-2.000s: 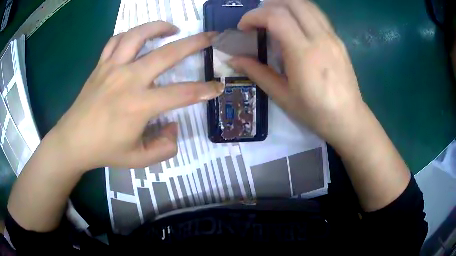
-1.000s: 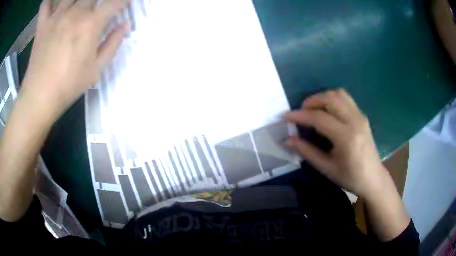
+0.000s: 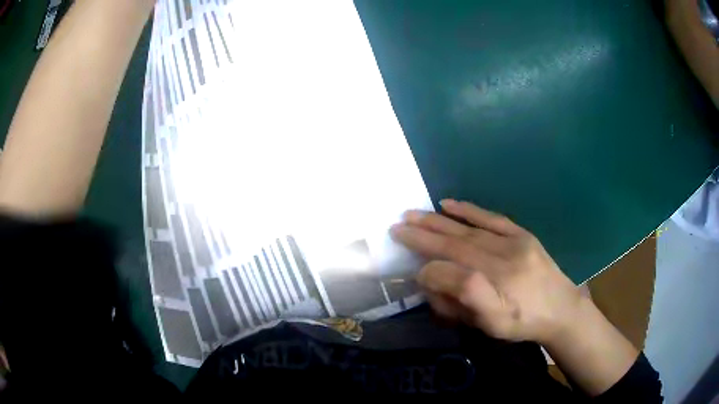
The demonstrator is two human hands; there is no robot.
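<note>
The glossy white liner sheets (image 3: 292, 134) lie fanned in a stack in front of me, glaring white in the middle. Rows of grey stickers (image 3: 355, 292) show along their lower and left parts. My right hand (image 3: 481, 272) is at the stack's lower right corner, fingers partly curled over its edge. A pale blur lies by the fingertips, and I cannot tell whether they hold a sheet corner or a sticker. My left hand is out of the picture past the top edge; only its forearm shows at the upper left. No phone shows.
The green work surface (image 3: 536, 126) lies around the stack. Another person's bare arm (image 3: 694, 43) shows at the upper right edge. A small dark item (image 3: 49, 24) is at the upper left. A brown piece (image 3: 627, 288) and a pale area are at the lower right.
The phone that lay under both hands has gone from view. My left hand has moved up and out past the top edge. My right hand has moved down to the stack's lower right corner.
</note>
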